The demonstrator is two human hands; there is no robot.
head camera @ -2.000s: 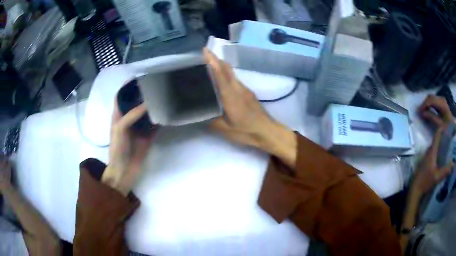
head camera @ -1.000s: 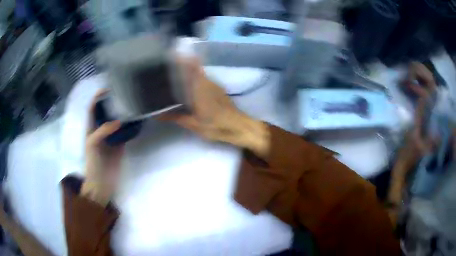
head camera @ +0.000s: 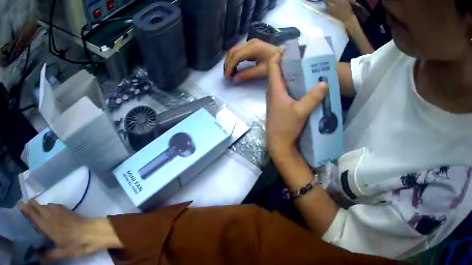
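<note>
My right hand (head camera: 62,227) is at the lower left, its brown sleeve crossing the bottom. It grips a blurred pale grey-blue retail carton (head camera: 13,225), cut off by the left edge; a dark part shows by the thumb. My left hand is out of the picture. A closed MINI FAN carton (head camera: 176,155) lies face up in front. A dark grey mini fan (head camera: 141,120) with a slatted round head lies behind it. An open-flapped carton (head camera: 93,129) stands at left, with another lying carton (head camera: 39,150) behind it.
A co-worker (head camera: 414,119) at right holds a carton (head camera: 323,103) upright. Dark grey cylinders (head camera: 160,46) stand at the back, near a power supply (head camera: 98,10). Small dark parts (head camera: 129,89), clear plastic (head camera: 248,142) and a dark fan-like item (head camera: 271,32) lie on the bench.
The view has swung right. My right hand and the held carton are now at the lower left, and my left hand has left the picture. The co-worker is now largely visible.
</note>
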